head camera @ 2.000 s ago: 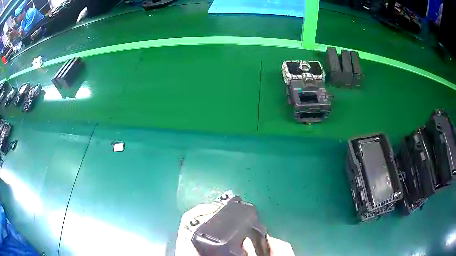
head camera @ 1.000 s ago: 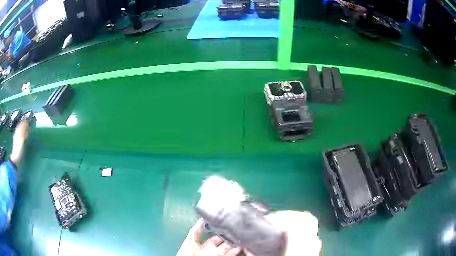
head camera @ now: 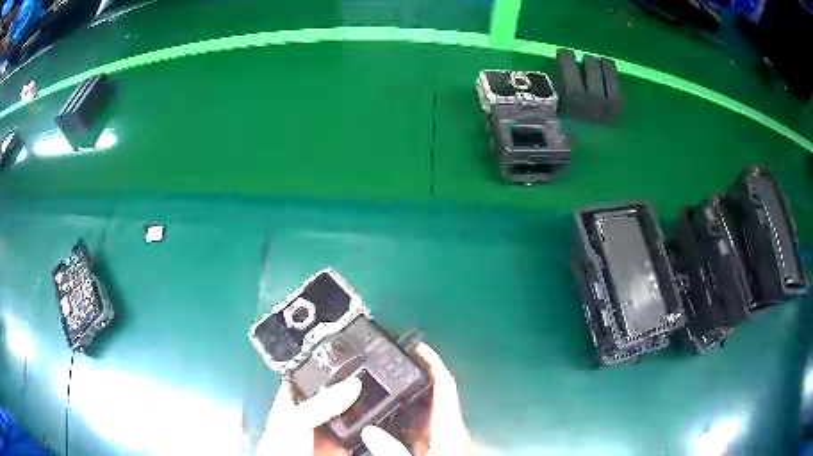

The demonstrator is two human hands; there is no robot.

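An opened trail camera unit (head camera: 357, 370) is held low in the centre, tilted. Its pale-edged front panel with lens (head camera: 307, 319) points up and left, and the dark body with a small screen faces me. My left hand (head camera: 307, 414) grips its lower left side, thumb near the screen. My right hand (head camera: 437, 410) holds its right and lower side, partly hidden behind it. The hands' lower parts are cut off by the frame.
A camera body with board (head camera: 82, 298) and a small white square (head camera: 154, 233) lie left. Another opened unit (head camera: 528, 134) stands at the back beside black blocks (head camera: 588, 87). Empty housings (head camera: 631, 276) stand at right. More black blocks (head camera: 83, 111) are back left.
The held unit has turned so its lens panel and screen show, where before a plain dark shell or blur showed. A body with board lies at left; the other person's arm there has gone.
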